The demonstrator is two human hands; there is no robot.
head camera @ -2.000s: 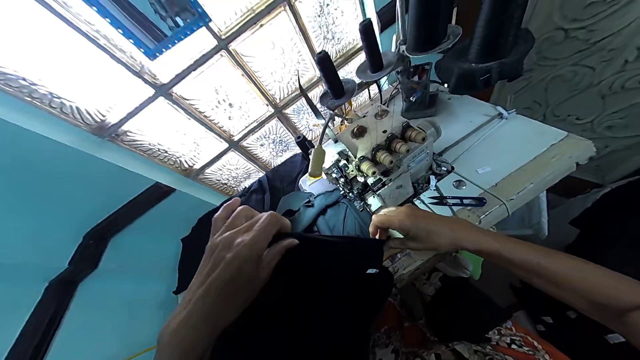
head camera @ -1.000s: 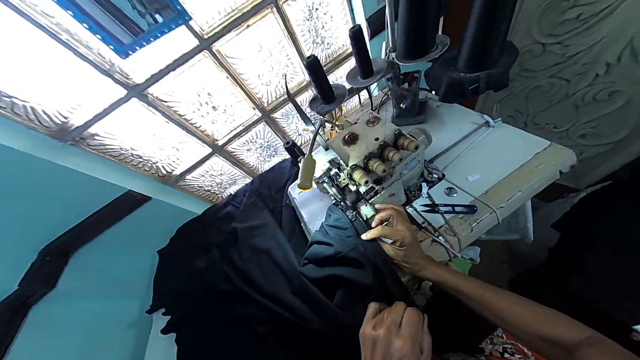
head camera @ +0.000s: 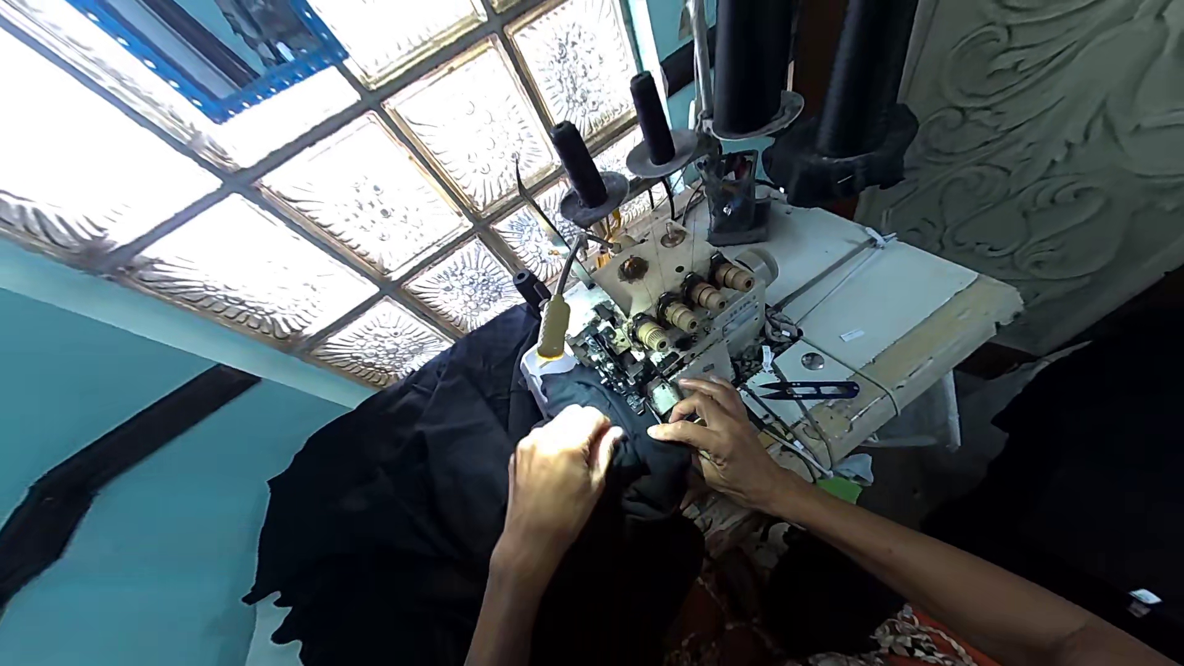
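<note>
Dark fabric hangs over the left side of an overlock sewing machine and runs up to its presser area. My left hand is closed on a bunched fold of the fabric just in front of the machine. To its right, my right hand pinches the fabric edge beside the needle area, thumb and forefinger together. A yellowish lamp-like piece stands at the machine's left. The needle tips are too small to make out.
Thread snips lie on the worn white machine table. Black thread cones stand behind the machine, near a glass-block window. Dark cloth is at the right, and a green scrap is below the table edge.
My left hand has moved from the lower edge of the fabric up to the fold near the machine. My right hand stays beside the needle area.
</note>
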